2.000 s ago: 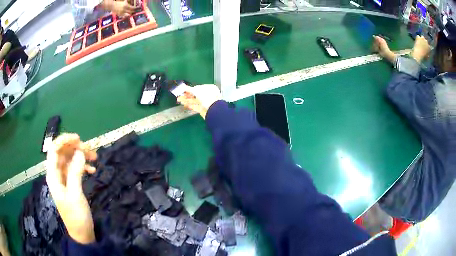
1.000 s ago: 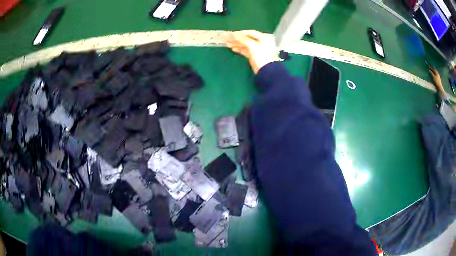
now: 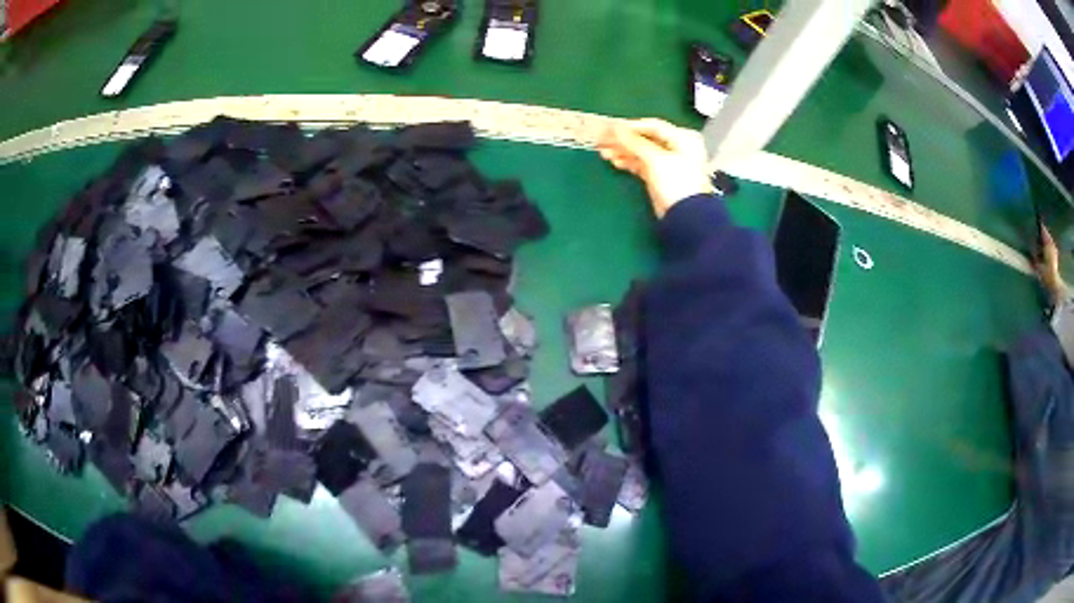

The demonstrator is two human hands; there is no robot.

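Observation:
A large heap of thin black plastic plates (image 3: 353, 236) lies on the green bench, with loose grey-faced ones at its near right. My right hand (image 3: 660, 159) rests at the pale rail beside the post, fingers bent; no object shows in it, but I cannot tell whether the fingers hold something. My left hand is out of the picture; only a dark blue sleeve shows at the lower left. Beyond the rail, phone bodies with pale keypad areas lie on the belt: one at the far left (image 3: 139, 57), one near the centre (image 3: 508, 32) and one beside it (image 3: 408, 33).
A glossy black smartphone (image 3: 807, 259) lies right of my forearm, with a small white ring (image 3: 863, 257) beside it. The pale post (image 3: 783, 77) rises from the rail (image 3: 530, 120). More phone bodies lie beyond it (image 3: 709, 80), (image 3: 895, 153). Another person's hand (image 3: 1048, 262) is at the right edge.
My right hand left the phone body it was touching and came back to the rail. My left hand dropped out of view. The view has turned down toward the heap.

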